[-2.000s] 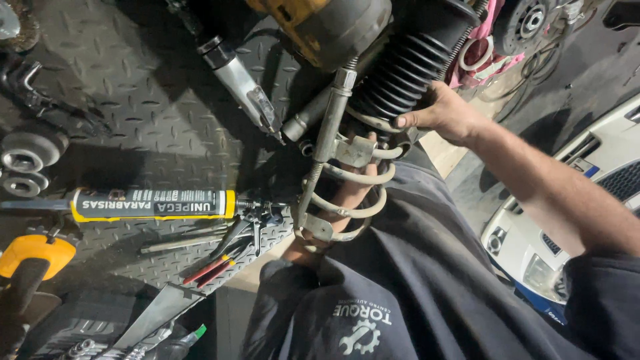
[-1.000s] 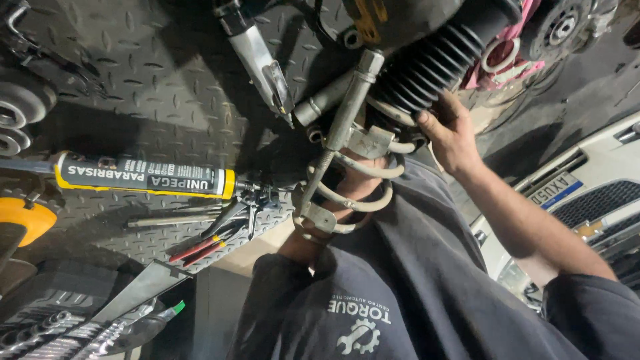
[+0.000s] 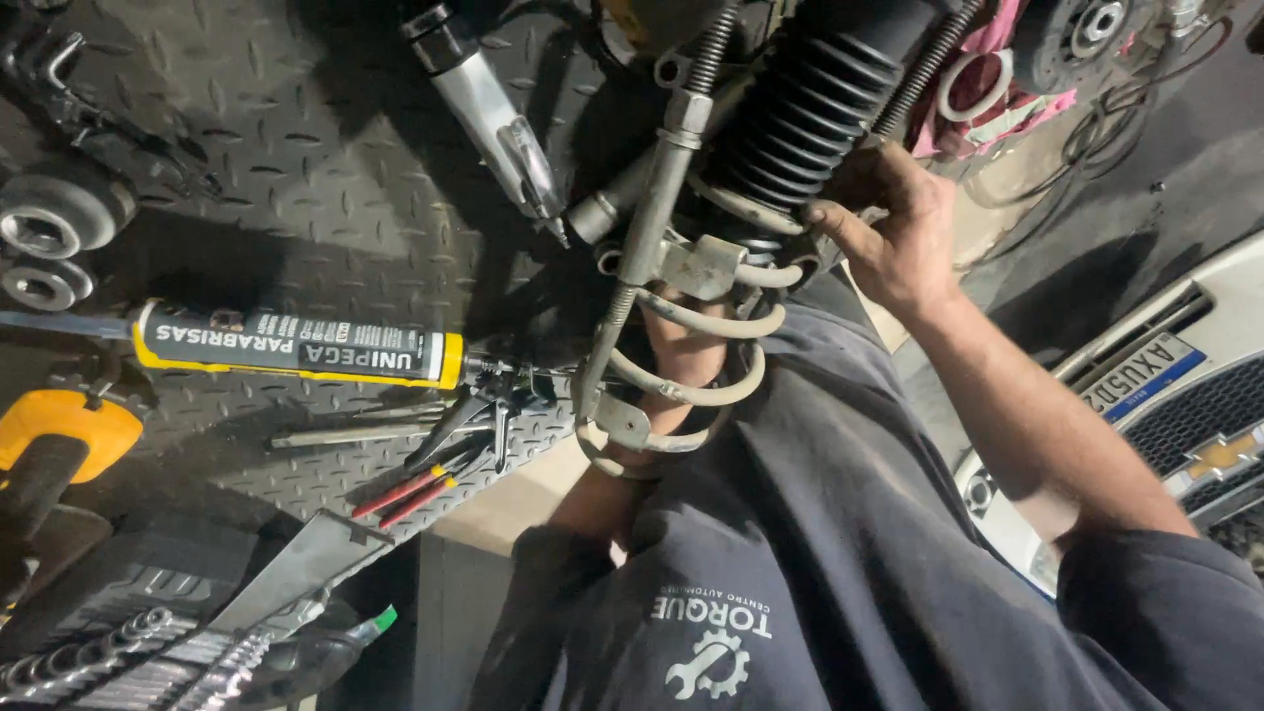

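A strut with a black rubber bellows (image 3: 820, 118) and a pale coil spring (image 3: 711, 321) lies tilted in front of my torso. A metal spring compressor (image 3: 642, 242) with a threaded rod runs along its left side, its hooked plates on the coils. My left hand (image 3: 686, 341) is partly seen through the coils, fingers hidden; what it holds cannot be told. My right hand (image 3: 894, 227) grips the strut beside the bellows' lower end, thumb by the coil end, fingers mostly behind. A second threaded rod (image 3: 928, 74) runs beside the bellows.
On the tread-plate surface (image 3: 326, 178) lie an air tool (image 3: 499, 128), a sealant cartridge (image 3: 296, 346) in a gun, red-handled pliers (image 3: 405, 494) and large sockets (image 3: 59, 217). Wrenches (image 3: 128, 652) lie lower left. A white car (image 3: 1175, 355) stands at right, a hub-like part (image 3: 1076, 39) upper right.
The yellow-and-black tool at the top in the oldest frame is mostly out of view. A threaded rod now shows above the compressor's hex end. My right hand's fingers have curled further behind the strut.
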